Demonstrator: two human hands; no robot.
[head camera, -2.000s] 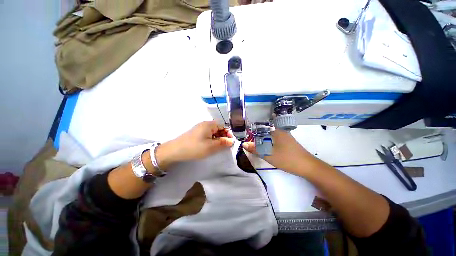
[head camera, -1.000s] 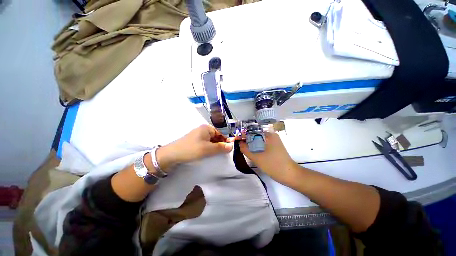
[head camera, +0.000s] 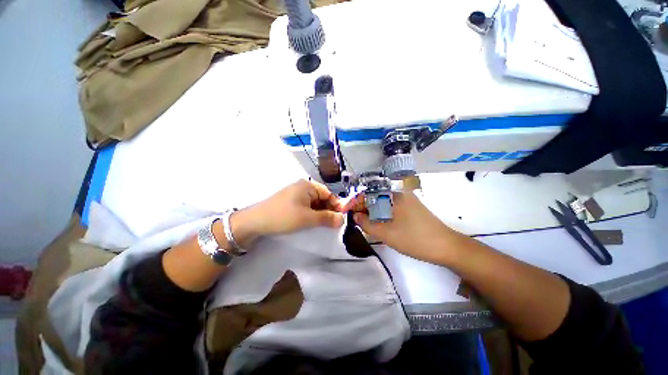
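White pocketing cloth with a thin dark edge line hangs from the needle area over the table's near edge. A khaki part shows within it. My left hand pinches the cloth just left of the presser foot. My right hand holds the cloth edge just right of it, partly behind the grey-blue attachment. A dark piece shows below my fingertips. The needle tip and the exact stitching point are hidden by my fingers and the metal parts.
The white machine head with a blue stripe stands in front. Black snips lie open at the right by small brown swatches. Khaki trousers are piled at the back left. A tape ruler runs along the near edge.
The camera view has shifted slightly. Both hands stay at the needle area, holding the cloth with small finger shifts. The cloth lies almost as before.
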